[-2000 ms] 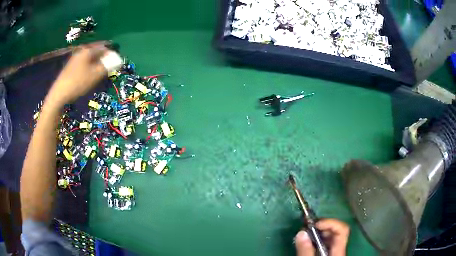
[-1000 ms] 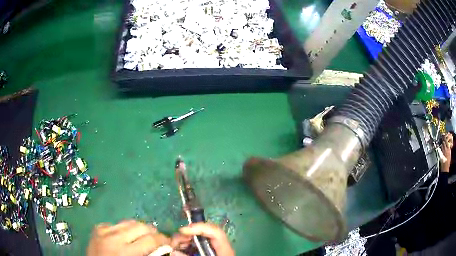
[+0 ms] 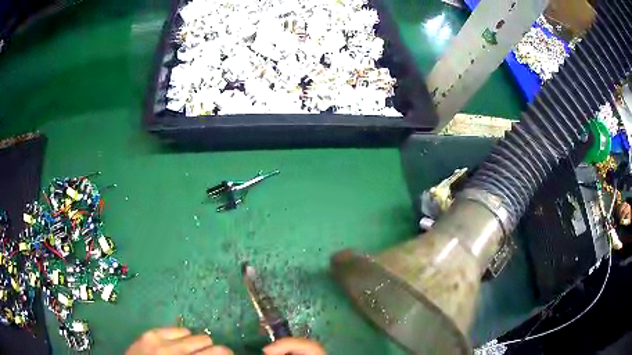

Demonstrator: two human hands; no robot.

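My right hand (image 3: pixel 294 347) is at the bottom edge, partly cut off, and holds the soldering iron (image 3: pixel 260 298), its tip pointing up and away over the bench. My left hand (image 3: pixel 177 342) is just left of it, cut off by the bottom edge; its fingertips and anything in them are hidden. A black wired component (image 3: pixel 232 190) with a silvery lead lies alone on the green bench. Driver boards (image 3: pixel 69 249) with yellow blocks and red wires are piled at the left.
A black tray (image 3: pixel 277 132) of white housings stands at the back. The fume extractor hood (image 3: pixel 416 277) with its ribbed hose (image 3: pixel 540 132) is at the right. A black mat (image 3: pixel 24 173) lies at the left edge. A person's hand (image 3: pixel 624 212) shows at the far right.
My left hand has come from the board pile at the left to beside my right hand. The view has swung right, and both hands now sit lower in the picture.
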